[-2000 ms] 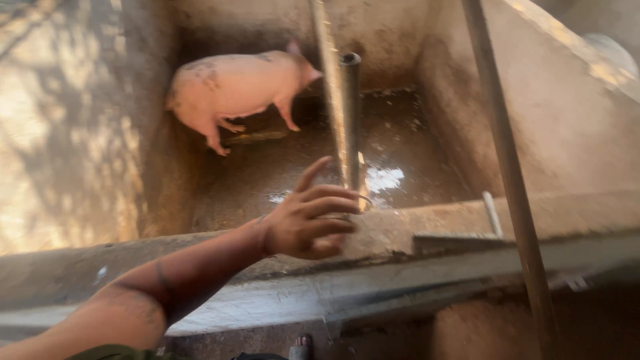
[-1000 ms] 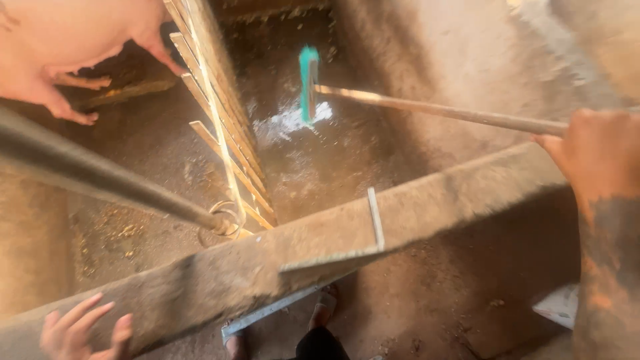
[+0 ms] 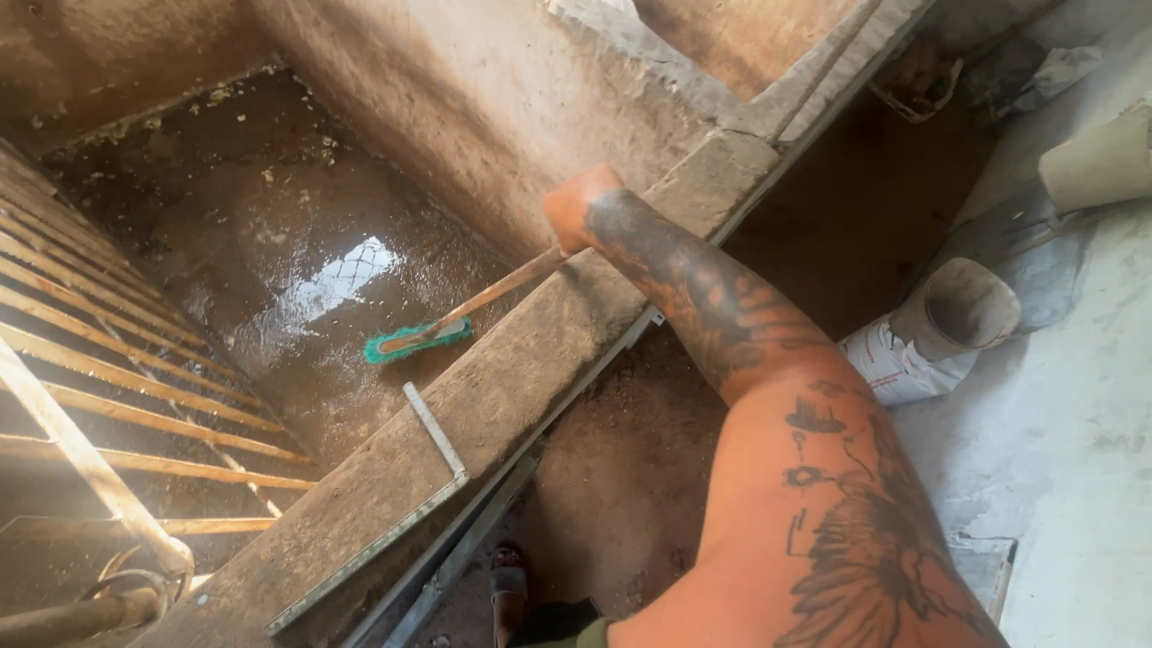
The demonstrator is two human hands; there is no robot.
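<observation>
Closed around the wooden handle of a green-bristled scrub broom is my right hand [image 3: 580,207], held over the top of the low concrete wall [image 3: 504,387]. The handle [image 3: 499,290] slants down and left from my fist into the pen. At its lower end the broom head [image 3: 418,340] lies near the wall on the wet pen floor [image 3: 297,198], its bristles' contact with the floor not clear. My left hand is outside the view.
A slatted barrier [image 3: 162,396] stands at the left, with a metal pipe [image 3: 81,616] and rings at its lower end. An angled metal bar [image 3: 369,553] lies along the wall. To the right are a bucket [image 3: 967,306] on a white sack [image 3: 900,369] and another container [image 3: 1098,166].
The view has swung right, and the pig has left it. The broom head has come nearer the low wall since one second ago. My left hand, seen earlier by the wall, is out of view.
</observation>
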